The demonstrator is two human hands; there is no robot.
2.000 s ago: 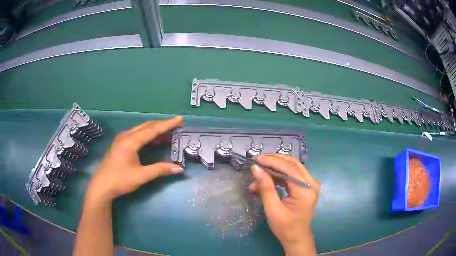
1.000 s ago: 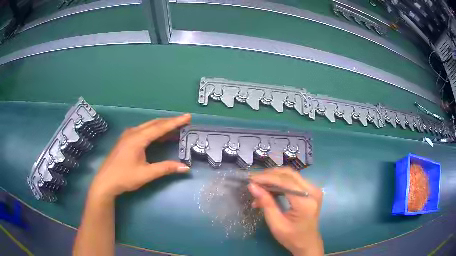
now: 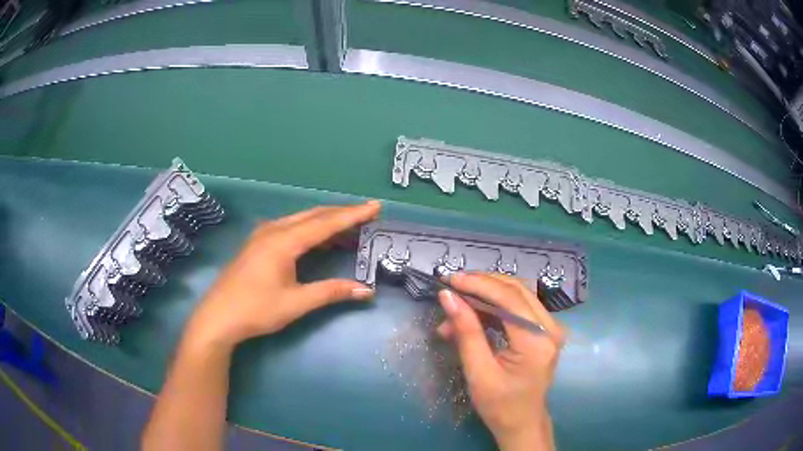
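The stack of housings [image 3: 475, 251] lies flat in front of me, its four round seats and lobes facing me. My left hand [image 3: 286, 269] is at the stack's left end, fingers behind the corner and thumb in front, spread around it. My right hand [image 3: 506, 339] holds the tweezers [image 3: 496, 310] like a pen. Their tip is at the stack's front edge, near the two left seats; whether they pinch a piece cannot be told. The right hand hides part of the front edge. Tiny copper specks [image 3: 423, 361] lie scattered on the mat below the stack.
A side stack of housings [image 3: 141, 251] stands at an angle at the far left. Placed housings [image 3: 489, 176] lie end to end behind. A blue bin [image 3: 748, 345] of copper-orange pieces is at the right. Metal rails [image 3: 493, 85] and an upright post [image 3: 327, 35] are behind.
The view has shifted, so everything on the bench appears further right. My right hand's tweezers have gone from the specks back to the stack's front edge. My left hand stays at the left end.
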